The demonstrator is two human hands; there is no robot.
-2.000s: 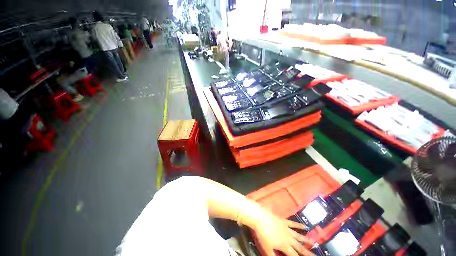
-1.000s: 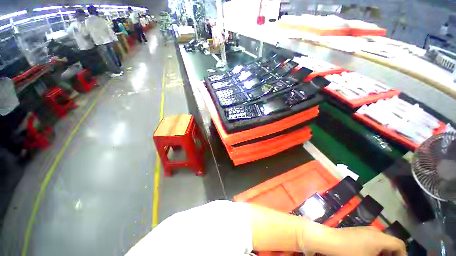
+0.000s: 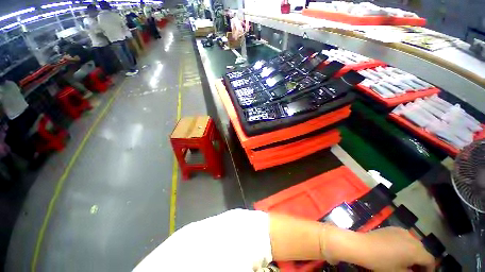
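Note:
My left hand [image 3: 401, 249] reaches in from the bottom, in a white sleeve, over the near red tray [image 3: 314, 194] at the lower right. Its fingers are bent down at the phones' hinged-up ends, and whether they grip anything is hidden. Black flip phones lie open in this tray; one screen [image 3: 341, 217] shows a bright glare above my wrist. Other phones are partly covered by my forearm and hand. The tray's far pockets show bare red. My right hand is not in view.
Stacked red trays [image 3: 298, 151] with open black phones stand beyond. Red trays of white wrapped pieces [image 3: 441, 122] lie under a shelf. A fan [image 3: 470, 175] stands at right. A red stool [image 3: 197, 146] is in the aisle; people [image 3: 114, 34] stand farther off.
My left hand has moved right across the tray from its spread-fingered pose, and its fingers are now bent. The view has shifted slightly over the last second.

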